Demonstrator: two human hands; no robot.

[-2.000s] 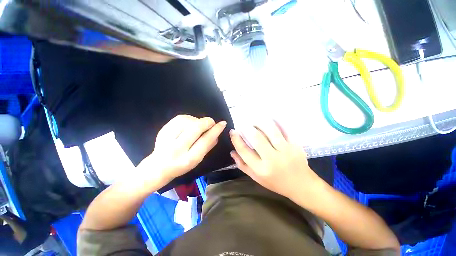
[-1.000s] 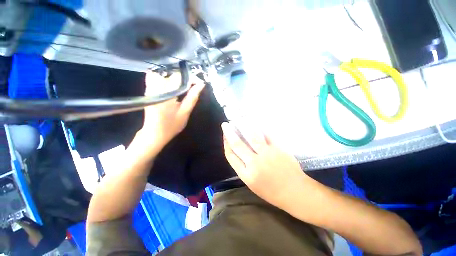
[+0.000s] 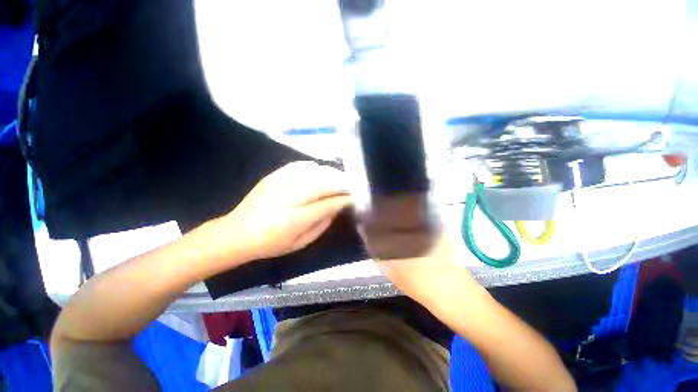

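Note:
Black cloth (image 3: 145, 145) covers the left of the white table and reaches under the machine, with a corner over the front edge. My left hand (image 3: 295, 210) lies on the cloth, fingers together and pointing right, its fingertips beside the machine head. My right hand (image 3: 417, 268) is mostly hidden behind the blurred white machine head (image 3: 356, 69); only its lower part and the wrist show. The needle and presser foot cannot be made out.
Green (image 3: 490, 237) and yellow (image 3: 537, 230) scissor handles lie right of my right hand, partly behind the machine. A white cable (image 3: 610, 268) loops over the front edge. A marked grey strip (image 3: 329, 293) runs along that edge. Blue crates (image 3: 172, 356) stand below, with white and dark red cloth.
The view has shifted, and the machine head now covers the centre and most of my right hand. My left hand has come back from under the machine, nearer the table's front.

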